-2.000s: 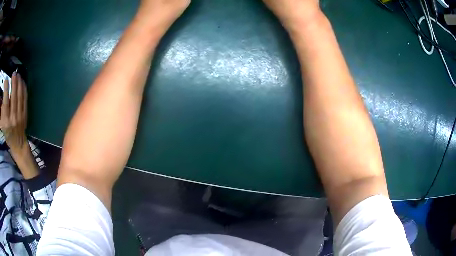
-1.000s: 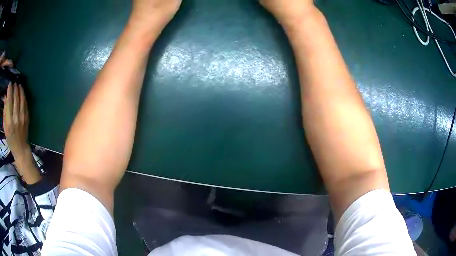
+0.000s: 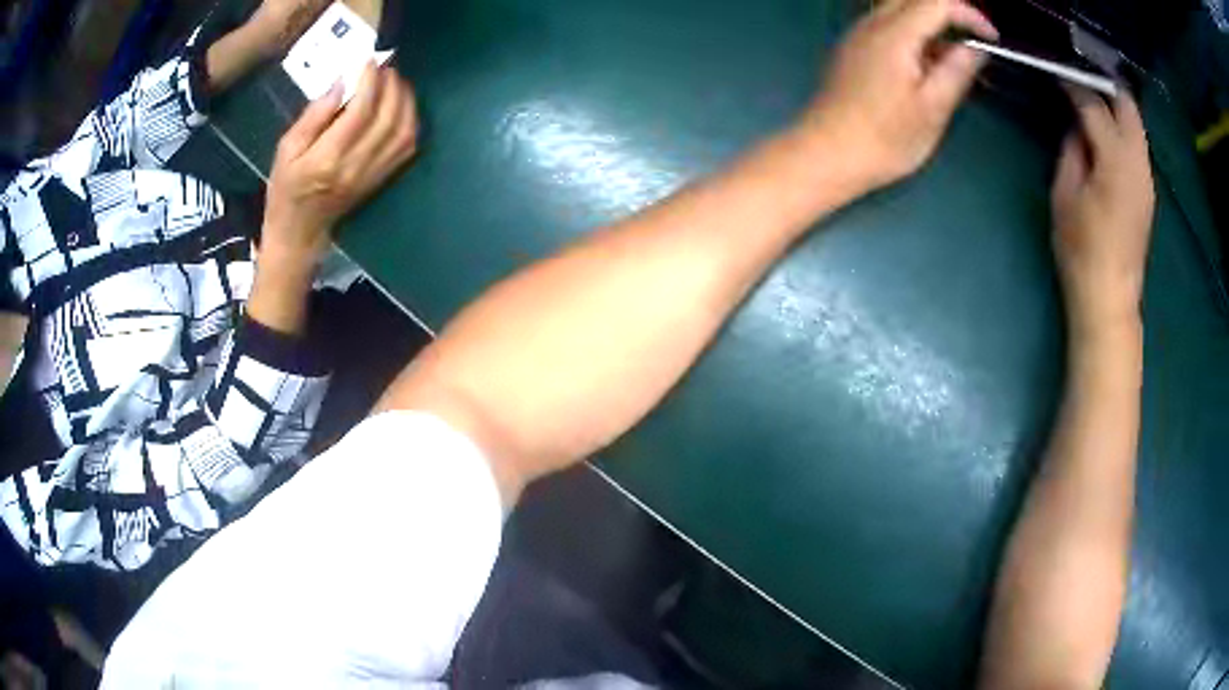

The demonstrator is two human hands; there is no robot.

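At the upper right, a dark box (image 3: 1035, 30) with a pale strip (image 3: 1045, 65) along its near edge is between my hands, cut off by the top of the picture. My left hand (image 3: 910, 81) grips its left end, with thumb and fingers at the strip. My right hand (image 3: 1105, 189) holds its right end, with the fingers partly behind the strip. The inside of the box is too dark to make out.
At the upper left, a coworker in a black-and-white patterned top (image 3: 148, 324) holds a white card or label (image 3: 330, 54) over the edge of the glossy dark-green bench (image 3: 647, 310). A small yellow item (image 3: 1213, 135) shows at the far right.
The view has turned to the left. My hands, cut off at the top edge before, now show at the upper right with the dark box. More of the coworker shows.
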